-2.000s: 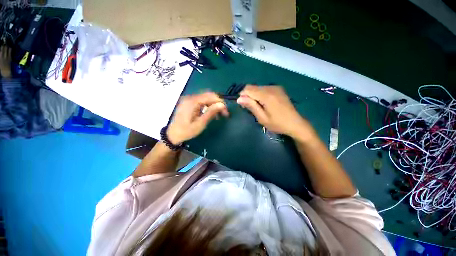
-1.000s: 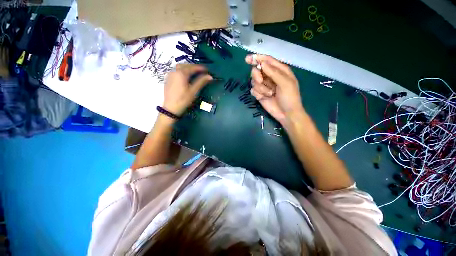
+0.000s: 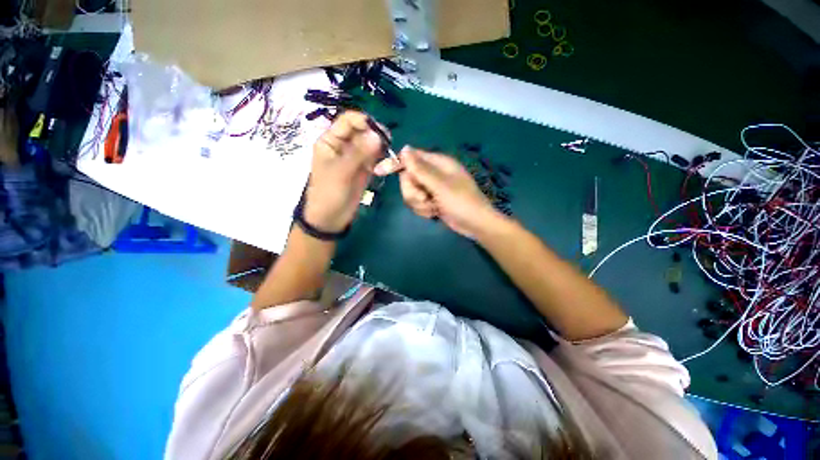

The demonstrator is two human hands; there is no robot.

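Observation:
My left hand (image 3: 339,166) holds a short black piece (image 3: 379,133) between its fingers. My right hand (image 3: 441,191) meets it at the fingertips, pinching a small pale piece (image 3: 392,156) at the lower end of the black one. Which part each hand grips is hard to see. Short black housings (image 3: 490,180) lie scattered just right of my right hand. A small white block (image 3: 368,197) lies between my hands, partly hidden. More black housings (image 3: 364,81) are heaped by the cardboard, and thin metal terminals (image 3: 286,137) lie on the white sheet.
The white sheet (image 3: 243,193) is at left with a clear bag (image 3: 162,94) and red-orange pliers (image 3: 117,137). A cardboard sheet (image 3: 288,31) lies behind. A knife (image 3: 590,225) lies at right, near tangled white-red leads (image 3: 764,269). Yellow rubber bands (image 3: 544,40) lie beyond the white strip (image 3: 539,117).
My hands came apart one second ago and are now together again, further left. The black housings in the middle now lie further right, more spread out.

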